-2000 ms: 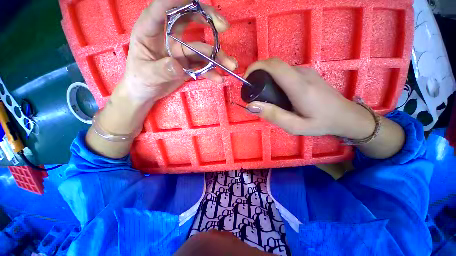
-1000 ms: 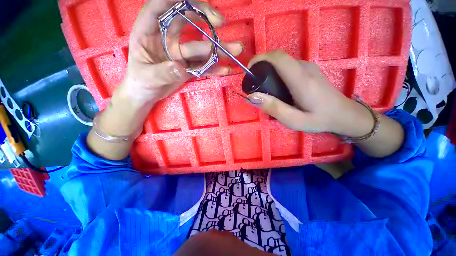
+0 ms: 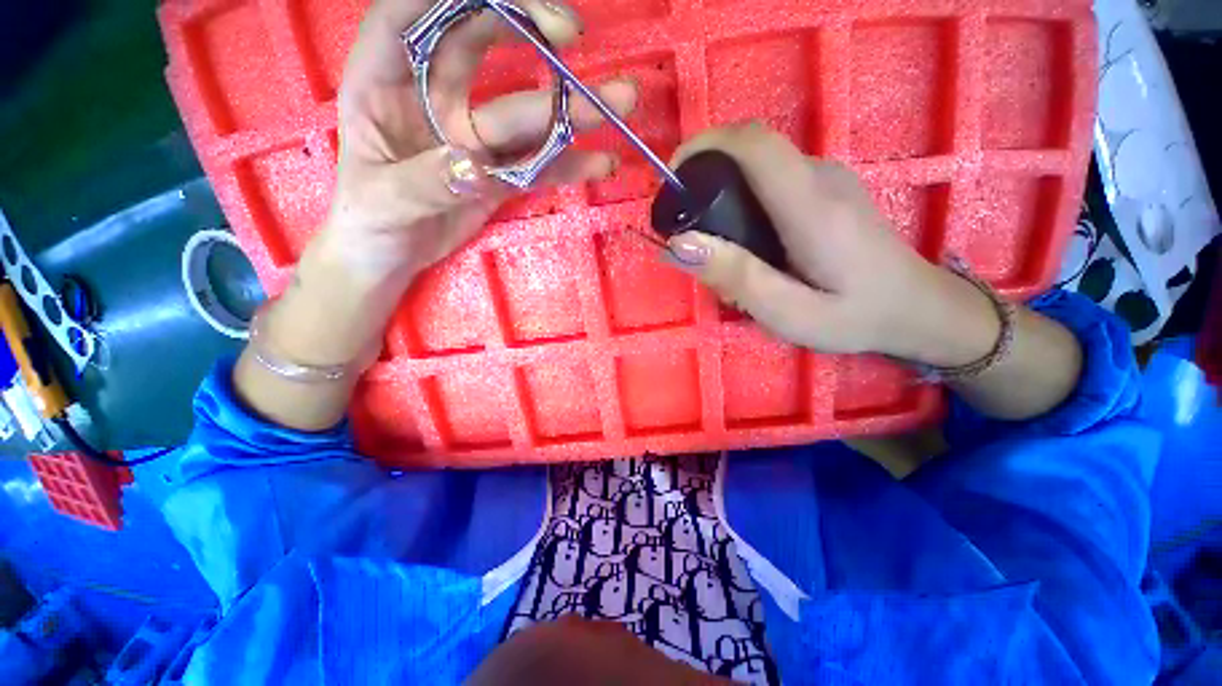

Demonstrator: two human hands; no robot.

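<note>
My left hand (image 3: 402, 188) holds an open silvery watch case (image 3: 425, 101) by its ring, upright near the top edge of the view. Some of its fingers show through and behind the ring. My right hand (image 3: 831, 255) is closed around the black bulbous handle of a thin hand tool (image 3: 721, 212). The tool's long metal shaft points up and left, and its end lies at the top of the case ring. Whether the tip touches the metal cannot be told. Both hands are above the red foam tray (image 3: 563, 351).
A pale tape roll (image 3: 201, 284) lies on the dark green bench (image 3: 134, 315) at left. Beyond it are a strip with round holes (image 3: 40, 288) and a yellow-handled tool (image 3: 30, 351). White film sheets (image 3: 1155, 148) lie at the right beside the tray.
The watch case has moved up and left and turned in my left hand. The tool's shaft has swung steeper, its end moving from the ring's left side to its top. My right hand has risen slightly.
</note>
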